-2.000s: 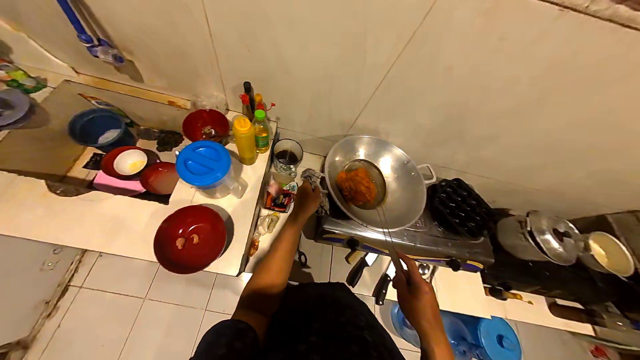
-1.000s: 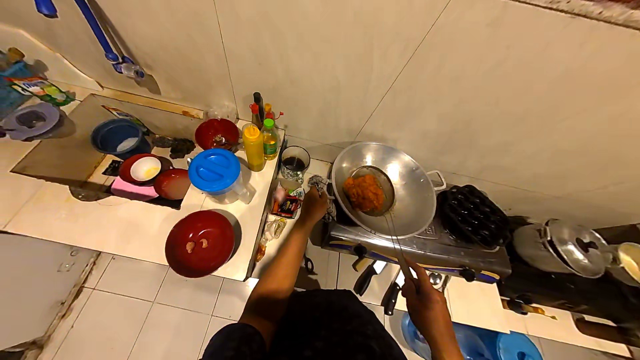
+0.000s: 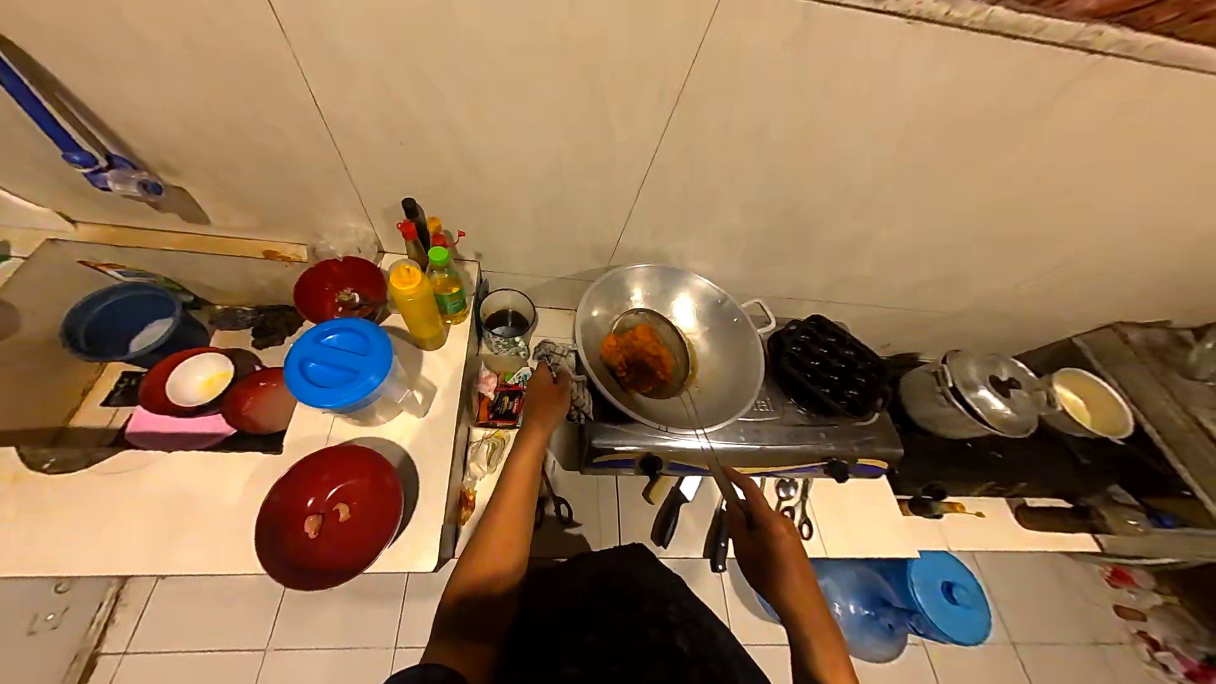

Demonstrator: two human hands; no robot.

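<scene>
My right hand (image 3: 755, 522) grips the handle of a wire-mesh strainer (image 3: 676, 332), whose basket rests inside a large metal wok (image 3: 727, 332) on the gas stove (image 3: 741, 454). Orange-brown fried food (image 3: 638, 359) lies in the strainer, left of the wok's middle. My left hand (image 3: 547, 399) is at the wok's left side, with its fingers closed on a crumpled patterned cloth (image 3: 577, 394) beside the rim. What the fingertips touch is partly hidden.
A black molded pan (image 3: 828, 369) sits on the stove's right side, with lidded pots (image 3: 993, 394) beyond. Knives (image 3: 670, 518) lie in front of the stove. On the left counter are a red bowl (image 3: 328, 518), a blue-lidded pitcher (image 3: 342, 366) and squeeze bottles (image 3: 418, 306).
The strainer with the food stays in the wok, and both hands keep about the same places beside it. No object has plainly been taken up or let go.
</scene>
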